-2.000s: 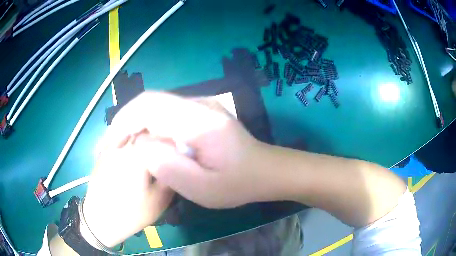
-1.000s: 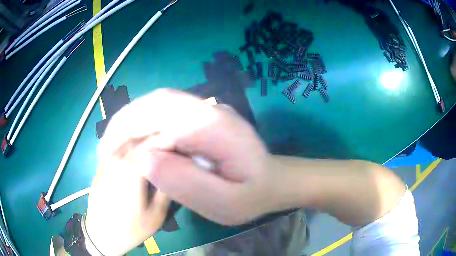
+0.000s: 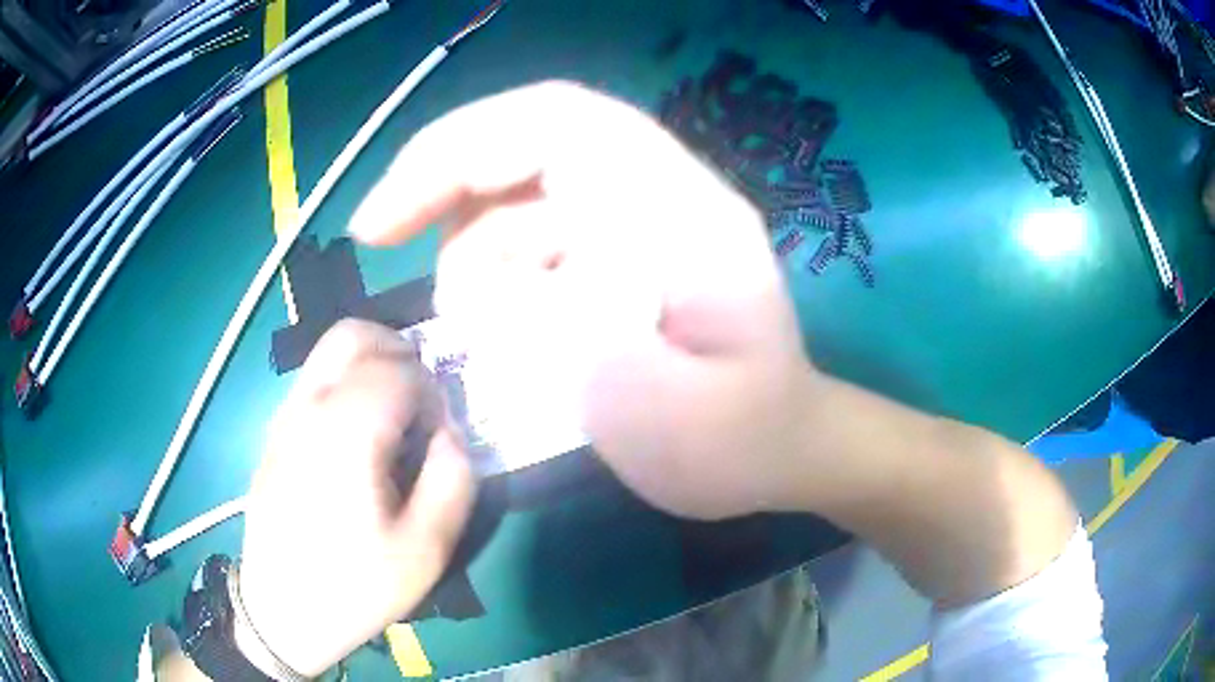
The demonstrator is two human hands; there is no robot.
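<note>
My left hand (image 3: 360, 493) is at lower left centre with its fingers curled. A white sheathed cable (image 3: 197, 528) runs from a red and black end plug (image 3: 133, 546) into this hand; its wire ends are hidden. My right hand (image 3: 626, 293) is raised up and right of it, washed out by glare, fingers loosely apart, with nothing visible in it. The white card (image 3: 482, 424) lies partly under the hands, with black tape (image 3: 327, 287) at its edge. A second white cable (image 3: 220, 340) runs from the same plug to the top.
A pile of black connector housings (image 3: 833, 200) lies right of my right hand, with a smaller heap (image 3: 1046, 140) farther right. Several white cables (image 3: 113, 240) fan out at upper left. Another cable (image 3: 1113, 140) lies at far right. A yellow line (image 3: 279, 133) crosses the table.
My hands were together; now they are apart. My right hand has moved up and right and its fingers have loosened. More of the card shows between the hands.
</note>
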